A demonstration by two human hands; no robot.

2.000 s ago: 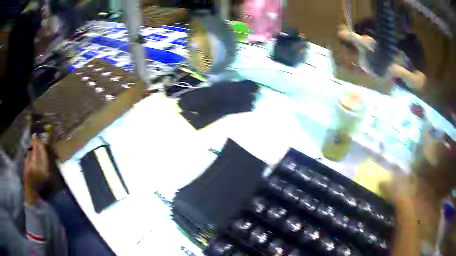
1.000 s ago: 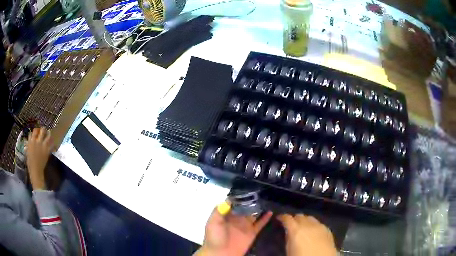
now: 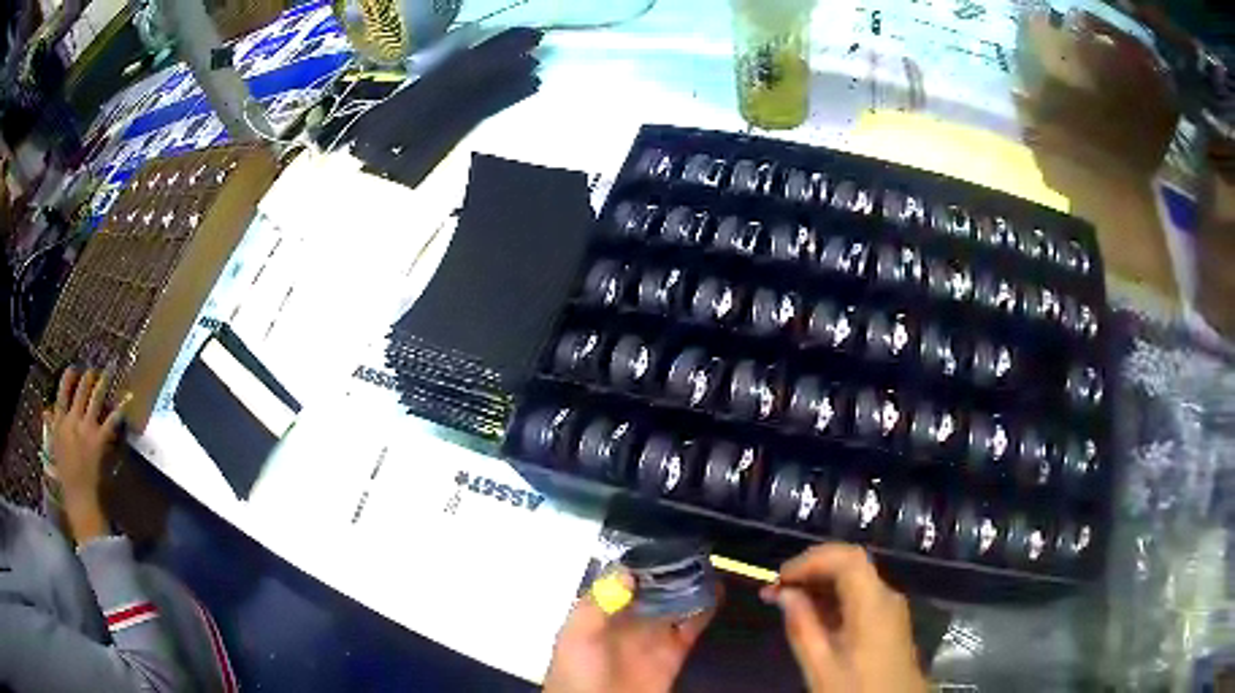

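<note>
At the bottom centre, my left hand (image 3: 630, 643) holds a round black glossy unit (image 3: 664, 579) on its side. A bright yellow cot or tape is on one digit. My right hand (image 3: 847, 616) is just right of it, fingertips pinched on a thin dark strip end, mostly hidden. A narrow pale yellow line (image 3: 745, 569) runs between the unit and these fingertips; whether it is the strip or bare liner is unclear. The black compartment tray (image 3: 813, 531) lies right above my hands, with rows of similar units on edge and a gap at the right.
Stacked black sheets (image 3: 501, 257) lie left of the tray, a loose black heap (image 3: 440, 108) behind. A black sheet with a pale stripe (image 3: 230, 420) lies left. A drink cup (image 3: 773, 68) stands behind the tray. Another person's hand (image 3: 81, 440) is by a brown gridded tray (image 3: 203, 271).
The view has swung down and right, bringing my hands into the picture. Since one second ago, my right hand has moved slightly right of the unit, and the pale yellow line now shows.
</note>
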